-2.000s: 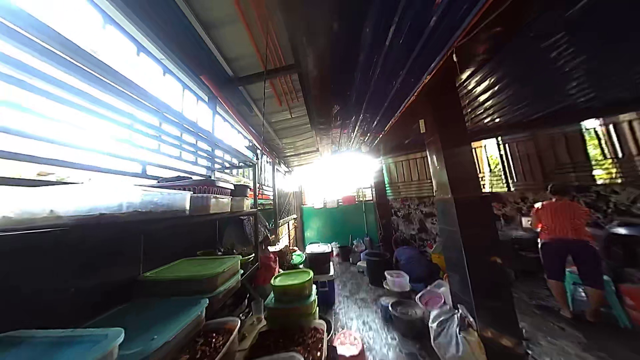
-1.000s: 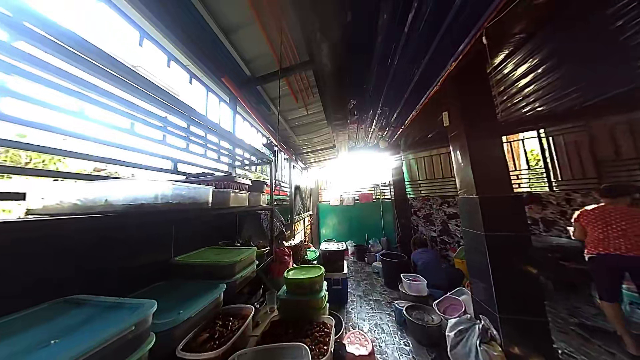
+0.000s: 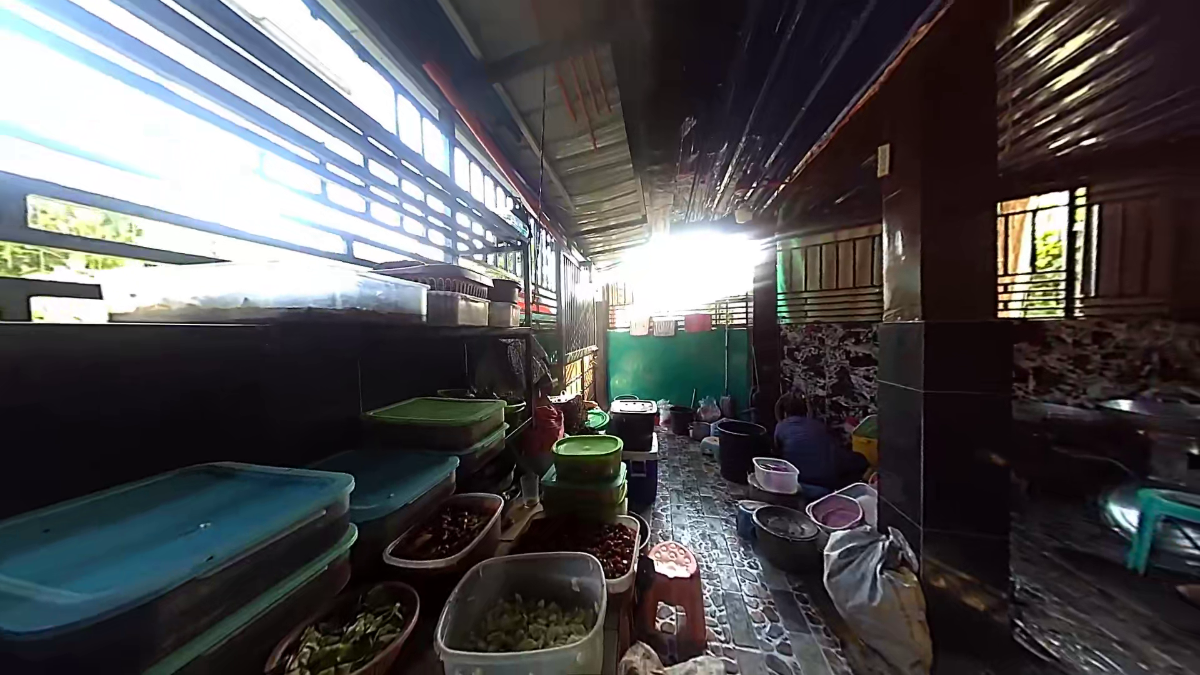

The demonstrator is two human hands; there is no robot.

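Observation:
Neither my left hand nor my right hand shows in the view. Closest to me at the bottom stands a clear plastic tub (image 3: 525, 614) with chopped green vegetables. To its left is a round bowl of green leaves (image 3: 349, 630). Behind them, a white tub of dark red food (image 3: 445, 532) and another tub with dark red pieces (image 3: 600, 548) sit side by side. Large containers with blue lids (image 3: 178, 530) fill the lower left. Green-lidded round containers (image 3: 588, 461) are stacked behind the tubs.
A red plastic stool (image 3: 673, 600) stands on the patterned tile floor, near a tied sack (image 3: 877, 595) and a dark tiled pillar (image 3: 947, 422). Basins (image 3: 786, 536) lie beyond, where a person (image 3: 804, 448) is low down. A teal stool (image 3: 1158, 525) is at right.
The view has moved, bringing the tub of chopped greens and the bowl of leaves into sight. The person in the red top, at right before, is no longer visible apart from a possible foot at the edge.

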